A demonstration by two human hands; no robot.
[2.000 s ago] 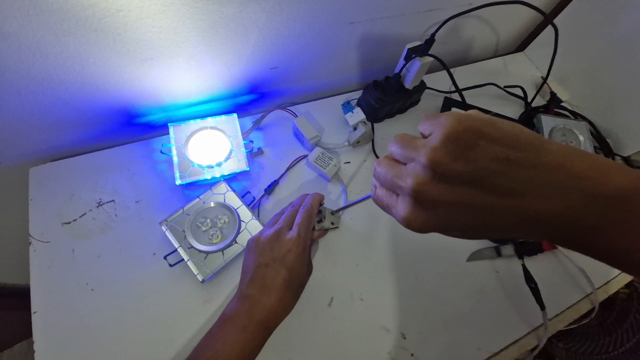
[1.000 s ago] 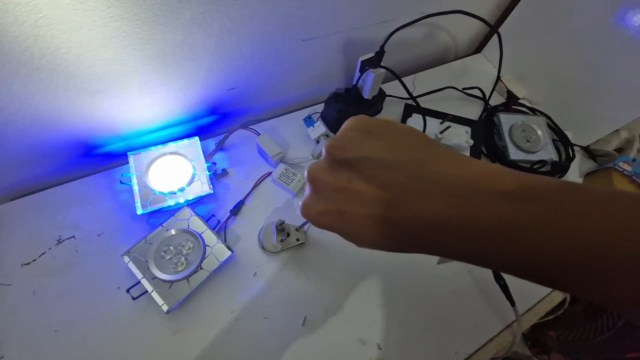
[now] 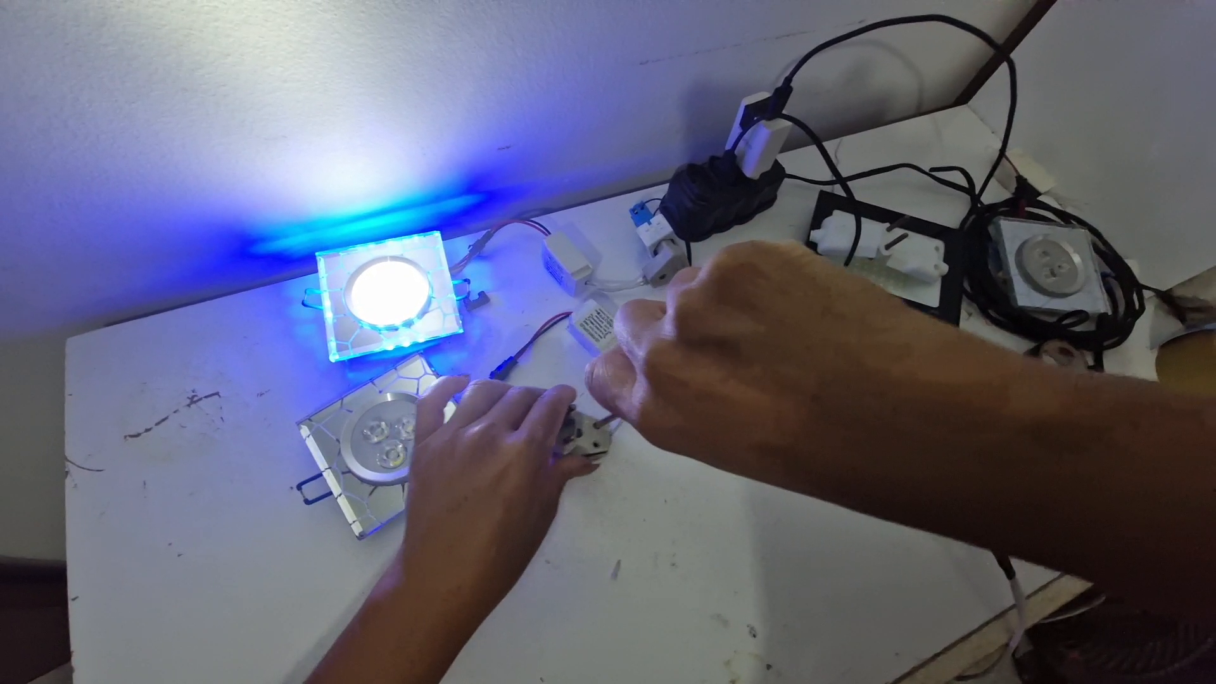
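My left hand [image 3: 494, 442] grips a small whitish electrical fitting [image 3: 589, 435], mostly hidden by its fingers. My right hand [image 3: 693, 332] is closed round a thin tool, perhaps a screwdriver; only its metal shaft [image 3: 608, 420] shows, reaching to the fitting, and its handle is hidden. Left of my left hand lies an unlit square glass spotlight [image 3: 351, 475] with three LEDs, partly covered by the fingers. Behind it a matching spotlight [image 3: 388, 293] is lit white with a blue rim. White LED drivers [image 3: 568, 263] with thin wires lie beyond my hands, one [image 3: 593, 326] beside my right fingers.
A black-wrapped socket block [image 3: 722, 197] with white plugs stands by the wall. Farther right are a black frame with white sockets [image 3: 831, 204] and another spotlight [image 3: 1050, 266] ringed by coiled black cable [image 3: 1126, 318]. The white tabletop [image 3: 237, 570] ends at the lower right edge.
One second ago my left hand was out of view and the fitting lay uncovered; now my left hand is back on it. My right hand stays beside the fitting throughout.
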